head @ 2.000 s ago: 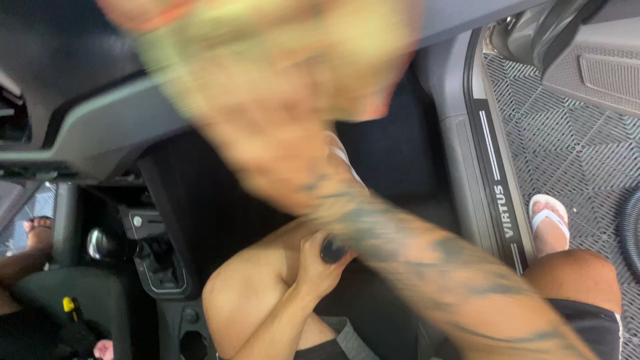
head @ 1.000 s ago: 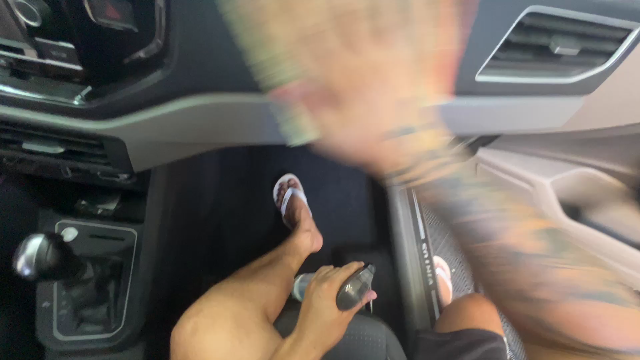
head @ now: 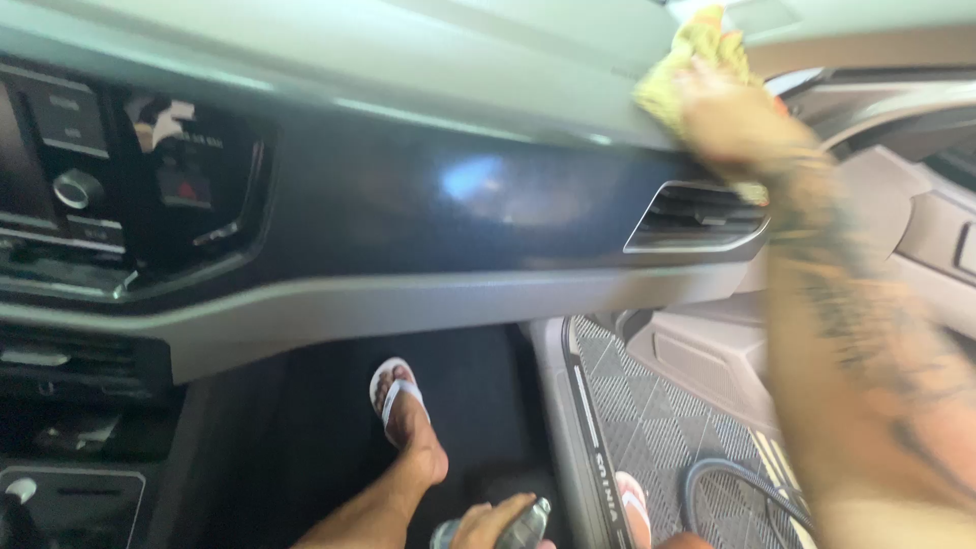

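My right hand point(head: 724, 107) presses a yellow cloth point(head: 686, 69) with orange edging against the top of the dashboard point(head: 488, 84) at its right end, just above the side air vent point(head: 701, 217). Part of the cloth shows below the wrist. Low in the view, my left hand point(head: 488, 526) is closed around a bottle point(head: 526, 526) with a dark, shiny upper part, held above the footwell. The lower part of that hand is cut off by the frame edge.
At left are the centre console screen and knob point(head: 76, 188). A gear lever area point(head: 76, 503) lies below. The open door point(head: 862, 198) stands at right, past the door sill point(head: 595, 442). A hose point(head: 694, 488) lies on the tiled floor point(head: 656, 404). One sandalled foot point(head: 400, 396) rests in the footwell.
My right hand and the cloth have moved right along the dashboard to its far end. The view has shifted. The left hand still holds the bottle low down.
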